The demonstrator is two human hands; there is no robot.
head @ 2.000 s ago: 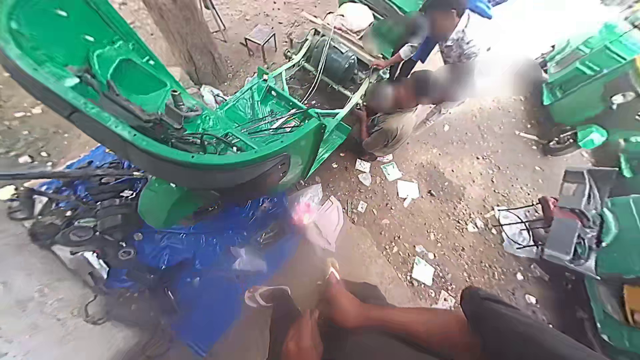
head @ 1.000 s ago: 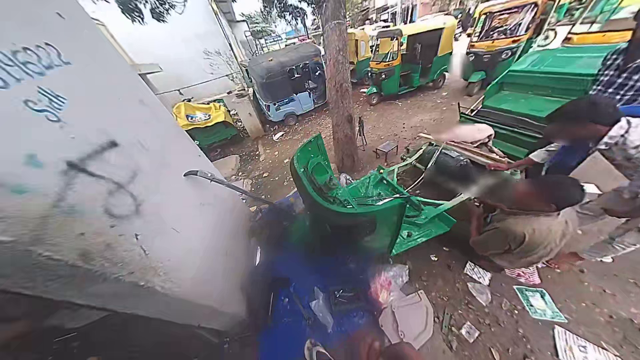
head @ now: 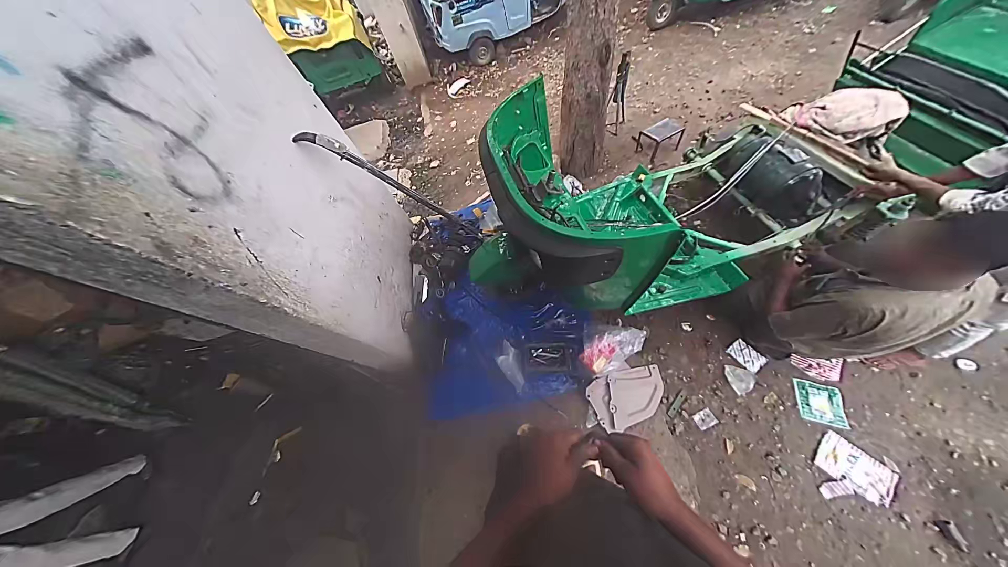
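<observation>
My left hand (head: 543, 465) and my right hand (head: 634, 465) meet low in the middle of the view, fingertips together. Something small and dark seems pinched between them, too small to name; which hand grips it I cannot tell. Just beyond my hands lies a beige plastic panel (head: 626, 398), with a clear plastic bag with pink and red contents (head: 614, 349) behind it. A dark tray with small metal parts (head: 549, 358) rests on a blue tarpaulin (head: 465, 386). The green front body of an auto rickshaw (head: 622, 260) stands beyond the tarpaulin.
A white wall (head: 315, 236) rises at left, with a dark bent-ended bar (head: 378, 173) by it. A tree trunk (head: 587, 94) and small stool (head: 661, 131) stand behind. One person (head: 874, 315) crouches at right by the frame; another's arms reach in. Printed wrappers (head: 858, 468) litter the ground.
The view has swung widely, then tilted back down. My two hands are now together in view; a second ago they were blurred at the lower edge.
</observation>
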